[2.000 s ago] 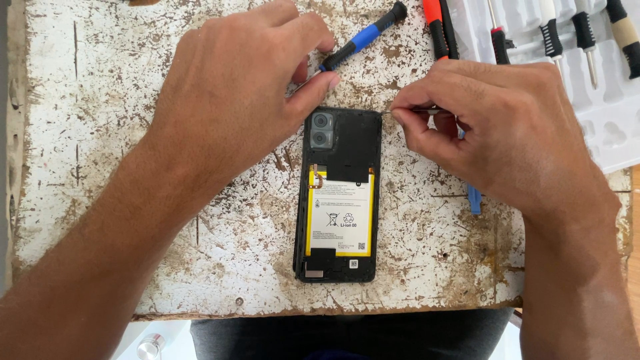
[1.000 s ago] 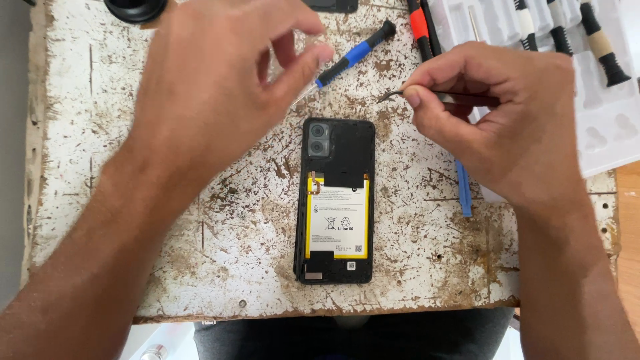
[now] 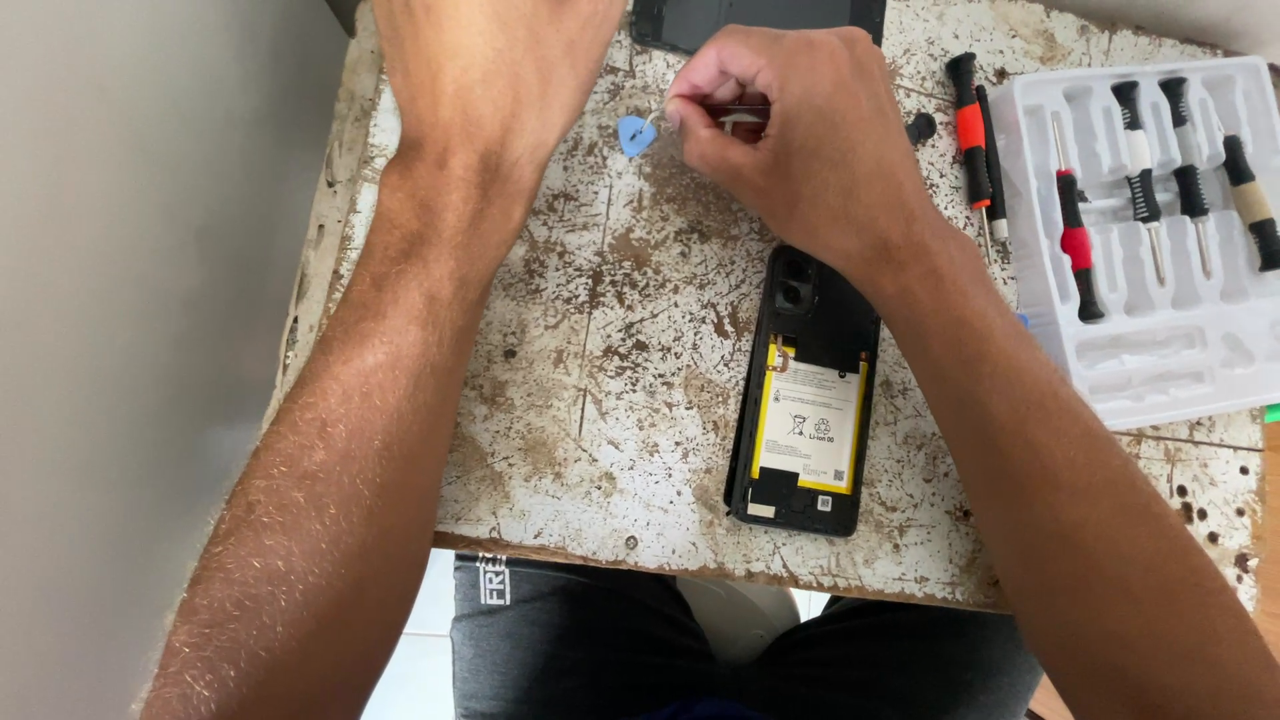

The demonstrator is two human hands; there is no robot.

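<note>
My right hand (image 3: 790, 130) pinches slim metal tweezers (image 3: 735, 115) with curved tips. The tips are over a blue triangular opening pick (image 3: 635, 136) on the worn table; a small dark thing, too small to name, shows there. My left hand (image 3: 500, 60) reaches past the top edge of the view at the left, so its fingers are hidden. Below my right hand lies an opened smartphone (image 3: 850, 300), its white and yellow battery (image 3: 812, 420) showing and its two camera lenses at the upper left.
A white plastic tray (image 3: 1150, 390) with several precision screwdrivers lies at the right. Beside it is a red and black screwdriver (image 3: 968, 130). A dark phone panel (image 3: 760, 20) lies at the top, partly behind my right hand. The worn table (image 3: 600, 400) has its front edge near my legs.
My right hand has moved with the tweezers from beside the phone's top to the blue pick. My left hand has gone up, partly out of view. The view has shifted left.
</note>
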